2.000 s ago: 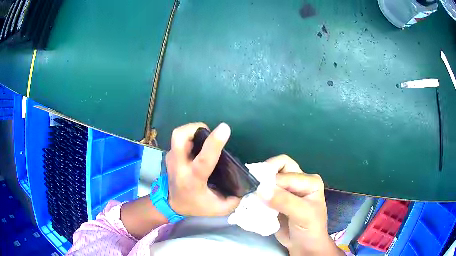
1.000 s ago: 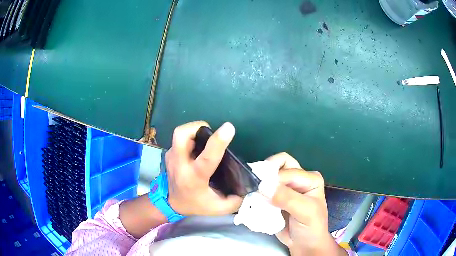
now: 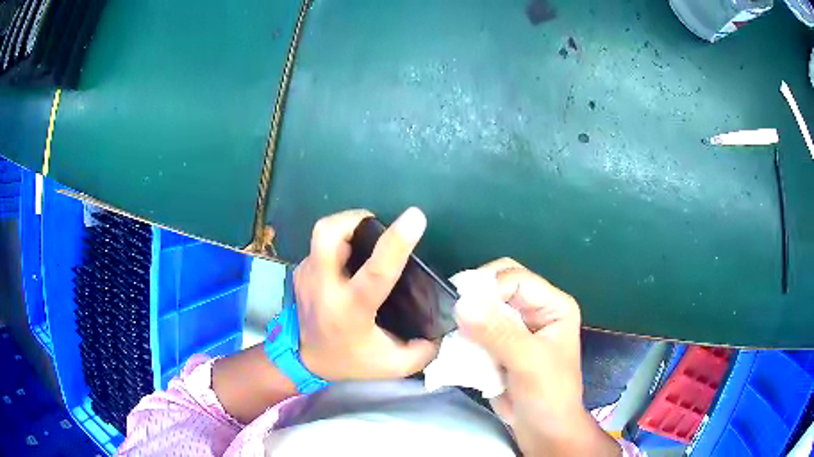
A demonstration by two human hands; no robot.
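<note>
A black glossy phone screen assembly (image 3: 412, 305) is held tilted just in front of the bench edge. My left hand (image 3: 344, 308) grips it by its long sides, fingers over the upper end, with a blue band on the wrist. My right hand (image 3: 535, 348) pinches a white crumpled wipe (image 3: 469, 364) against the lower right end and edge of the screen. Part of the wipe hangs below the fingers. The fingertips under the wipe and the underside of the screen are hidden.
Green mat (image 3: 428, 161) with a cord across it. At right lie a white blade-like stick (image 3: 748, 137), a thin white stick (image 3: 796, 116) and a black rod (image 3: 782, 223); a clear container (image 3: 718, 16) stands behind. Blue bin of black screens (image 3: 165, 303) lower left; red tray (image 3: 689, 393) lower right.
My right hand and the wipe have moved slightly up along the screen's edge, and the hanging part of the wipe has changed shape. My left hand still holds the screen, nearly unmoved.
</note>
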